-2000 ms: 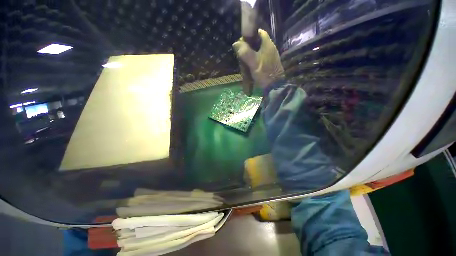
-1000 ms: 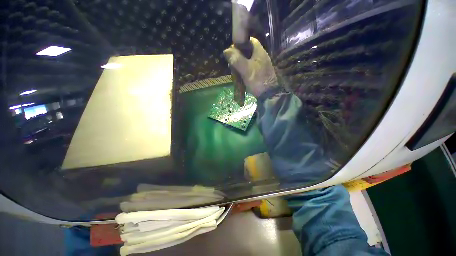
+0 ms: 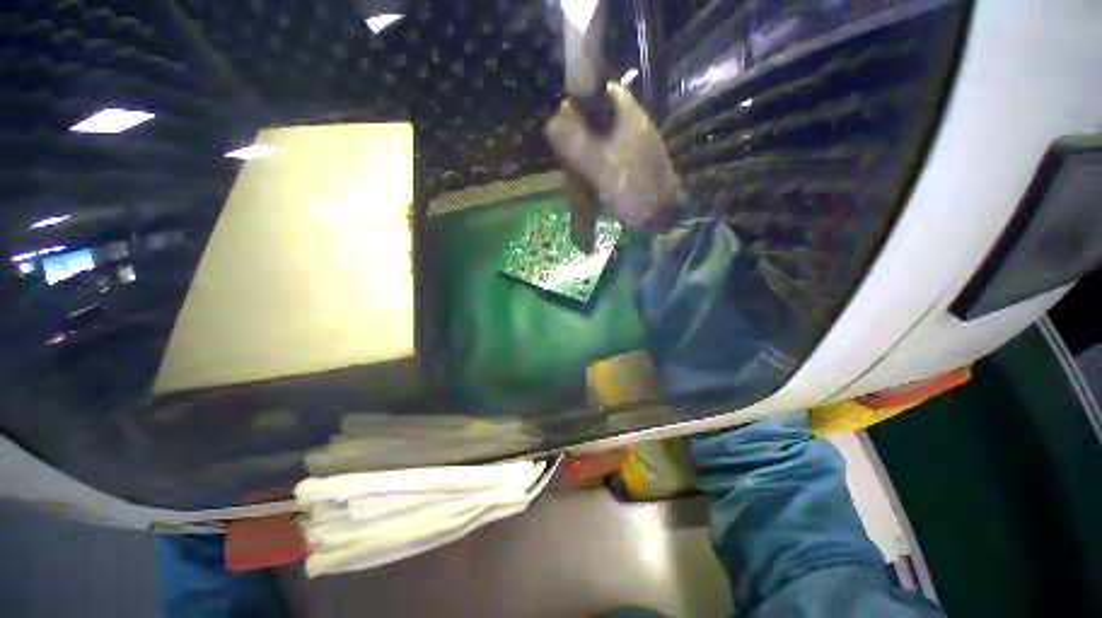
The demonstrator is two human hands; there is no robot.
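My right hand (image 3: 614, 151), in a thin whitish glove and blue sleeve, is seen through the dark cabinet window. It is closed around a thick grey upright tube (image 3: 583, 58) with a dark brown narrow part below the hand. The narrow part points down at a green circuit board (image 3: 550, 256) with white and silver specks; whether it touches is not clear. The board lies tilted in angle on a green mat (image 3: 508, 344). My left hand is not visible; a blue sleeve (image 3: 199, 579) shows at the lower left edge.
A large cream slanted panel (image 3: 302, 260) shows left of the mat. Loose white folds (image 3: 417, 513) and a red pad (image 3: 264, 544) lie at the cabinet's lower edge. A yellow block (image 3: 659, 468) is beside my right forearm. A dark screen (image 3: 1033, 223) and dark green surface (image 3: 991, 483) are at right.
My right hand and the tube have moved left over the board since the earliest frame, then stay nearly in place. The view has shifted slightly, bringing more of the dark screen into sight.
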